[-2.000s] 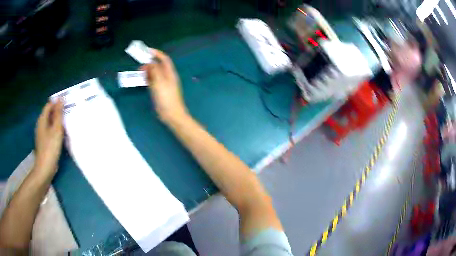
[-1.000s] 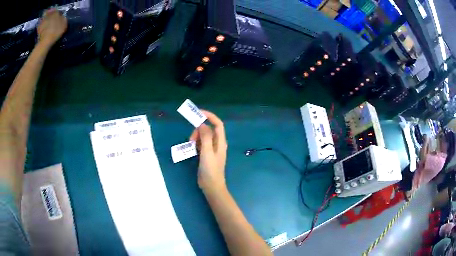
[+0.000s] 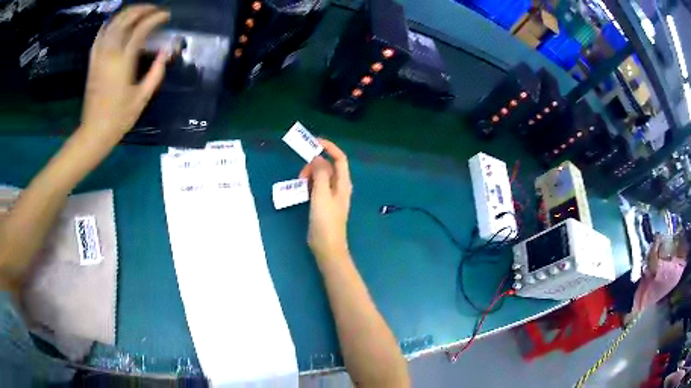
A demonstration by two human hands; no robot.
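Note:
My left hand grips the left side of a black retail box at the upper left. The box's near edge is by the far end of the label sheets. These long white sheets have printed barcodes at the far end and are blank nearer me. My right hand is over the mat, right of the sheets. It holds two small white barcode labels at its fingertips, one tilted above and one to the left.
Black boxes with orange icons stand along the far side. A beige cloth with a white tag lies at left. A black cable, a white block, an oscilloscope and a cream power supply are at right, above red stools.
My left hand has left the sheets, reached to the boxes and drawn one black box nearer. My right hand still holds both labels. The view has turned toward the far side of the bench.

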